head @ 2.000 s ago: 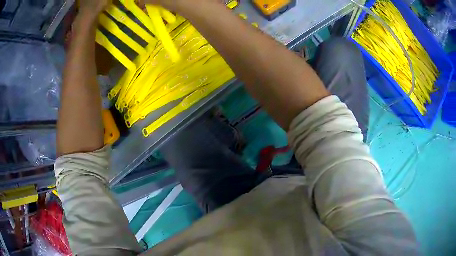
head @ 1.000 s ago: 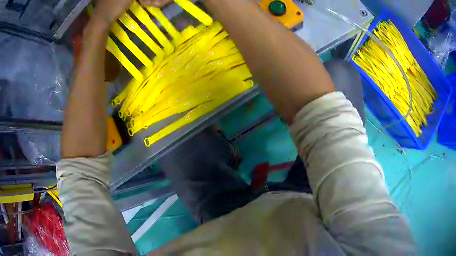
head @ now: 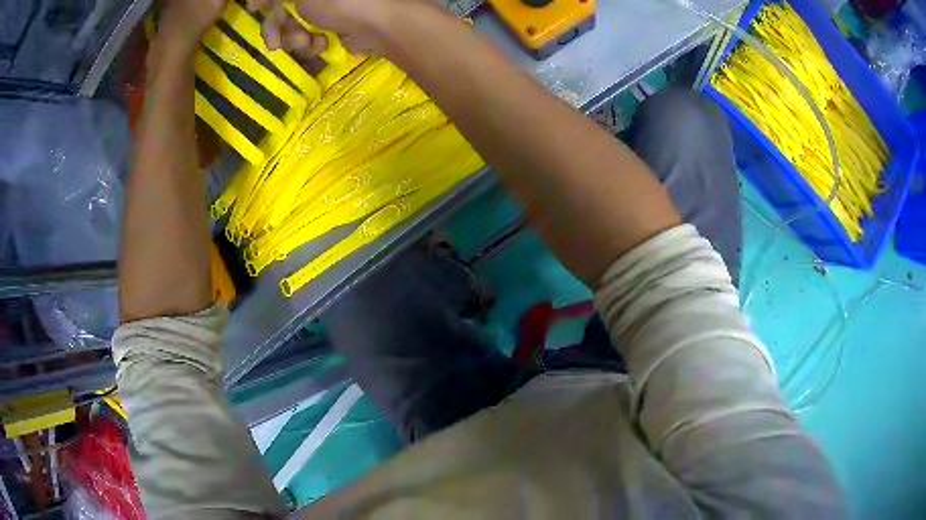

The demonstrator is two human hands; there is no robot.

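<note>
A loose pile of flat yellow strips (head: 355,152) lies on the grey metal table, their looped ends toward me. Behind it, several yellow strips (head: 236,86) stand in a spaced row, their far ends out of view or hidden. My left hand (head: 193,12) is at the top edge, partly cut off, beside the row; its fingers cannot be made out. My right hand (head: 310,25) is at the top, right of the row, fingers curled around a yellow strip that shows between fingers and palm.
An orange-yellow button box (head: 545,22) sits at the table's back right; another (head: 221,279) is partly behind my left forearm. A blue bin (head: 858,246) of yellow strips stands at right, with a clear hose (head: 828,132) over it. Clear plastic (head: 61,173) hangs left. My legs are under the table edge.
The view shifted down and back up. My right hand's curled fingers now show beside the row. The separate slanting strip right of the row one second ago no longer shows there.
</note>
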